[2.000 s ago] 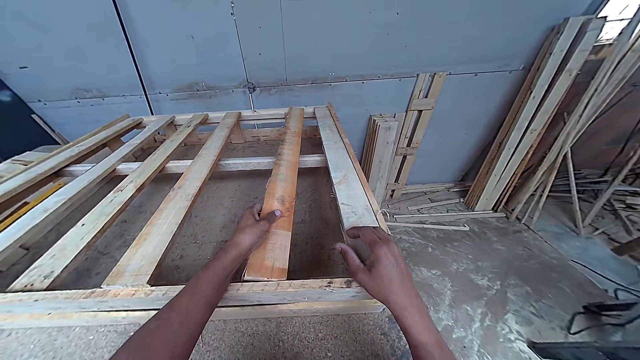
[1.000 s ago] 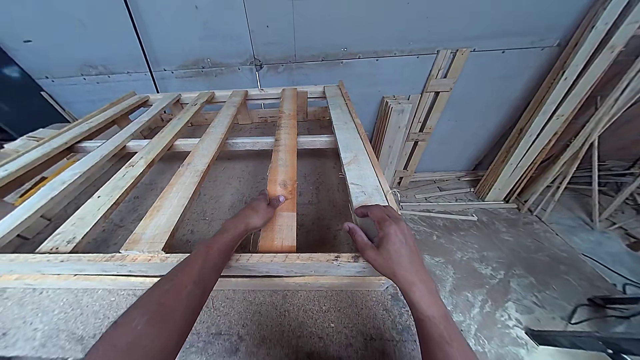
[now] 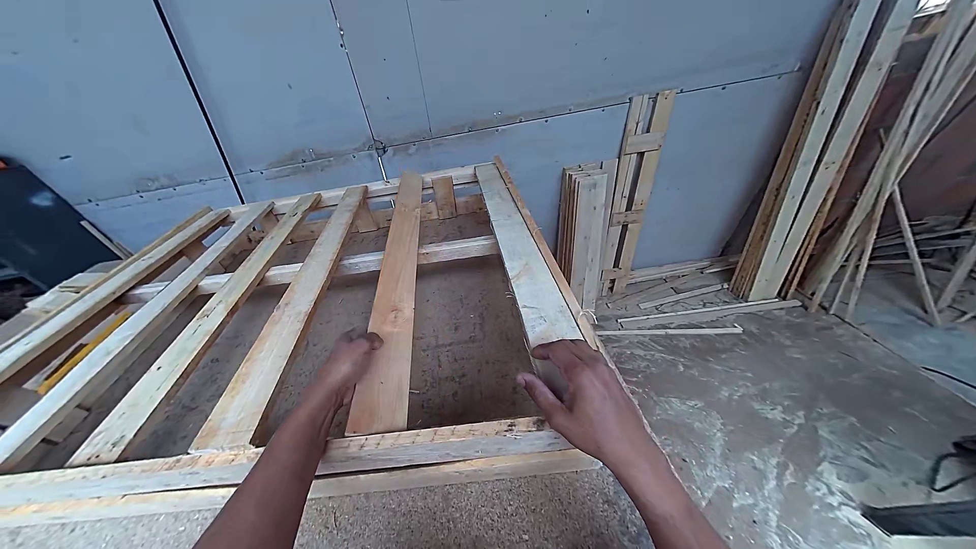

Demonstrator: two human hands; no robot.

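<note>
My left hand [image 3: 351, 364] grips the left edge of a reddish-brown wooden slat [image 3: 395, 305], its thumb against the edge and its other fingers partly hidden. The slat lies lengthwise over a pallet-like wooden frame [image 3: 457, 450]. My right hand [image 3: 576, 385] rests by the near end of the pale outermost slat [image 3: 534, 282], thumb and fingers apart; whether the fingertips press on it is hard to tell. Several other slats [image 3: 282, 328] run side by side to the left, across a middle crosspiece [image 3: 366, 263].
Beneath the frame is a rough board surface [image 3: 473, 507]. A yellow tool or bar [image 3: 84, 351] lies among the left slats. Short boards [image 3: 583, 236] and a narrow slatted piece [image 3: 640, 183] lean on the wall. Long planks [image 3: 816, 152] and thin strips [image 3: 907, 152] stand at right.
The reddish slat's near end now slants further left, closer to the neighbouring slat, and my left hand has moved left with it. My right hand stays by the outermost slat.
</note>
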